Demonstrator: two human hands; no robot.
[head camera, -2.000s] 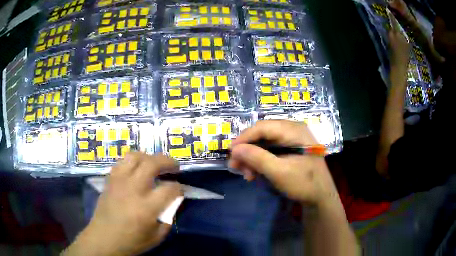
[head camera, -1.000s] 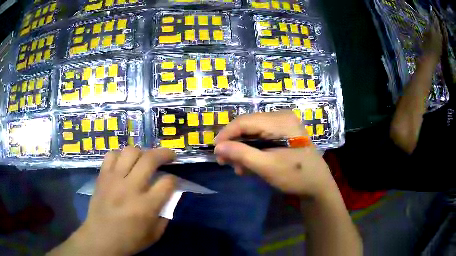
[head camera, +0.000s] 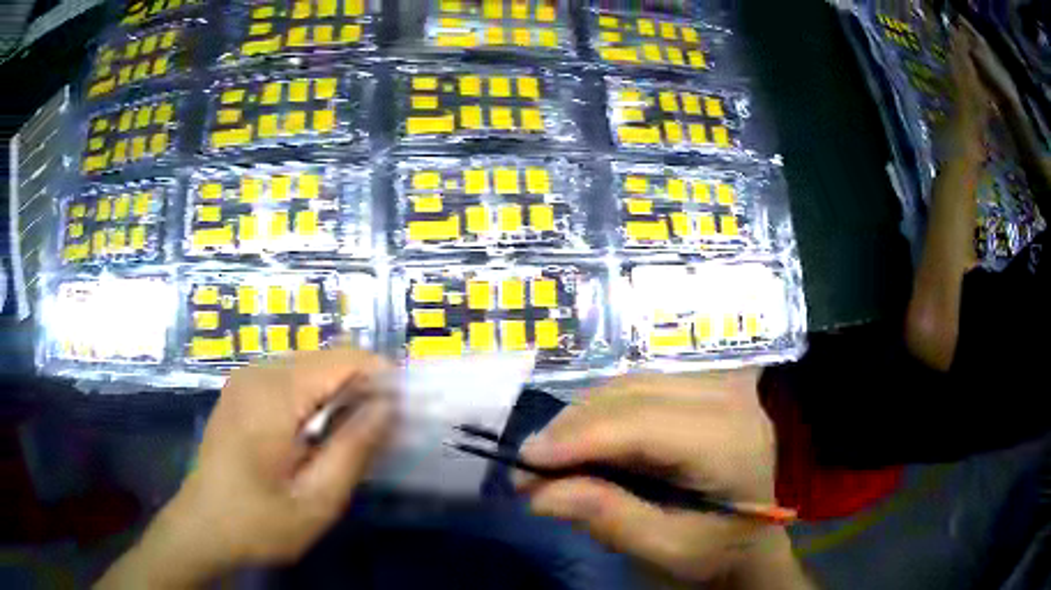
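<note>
My left hand (head camera: 300, 444) holds a white release liner sheet (head camera: 444, 409) below the front edge of the tray. The sheet is blurred, and any small pieces on it cannot be made out. My right hand (head camera: 657, 473) holds black tweezers (head camera: 588, 470) with an orange rear end. Their two tips are apart, over the right part of the sheet. The clear blister tray (head camera: 386, 248) holds circuit boards (head camera: 490, 314) with yellow pads, one per pocket. Strong glare hides much of the boards in the front left and front right pockets.
The tray lies on a dark green bench surface (head camera: 836, 219). A pale sheet with bars (head camera: 35, 196) lies left of the tray. At the right, another person's arm (head camera: 951, 231) reaches over a second tray of boards (head camera: 1000, 236). A red thing (head camera: 836, 496) shows below the bench.
My right hand has moved down from the front board, and the tweezers are over the liner. My left hand has turned and lifted the sheet, which now shows flat between the hands.
</note>
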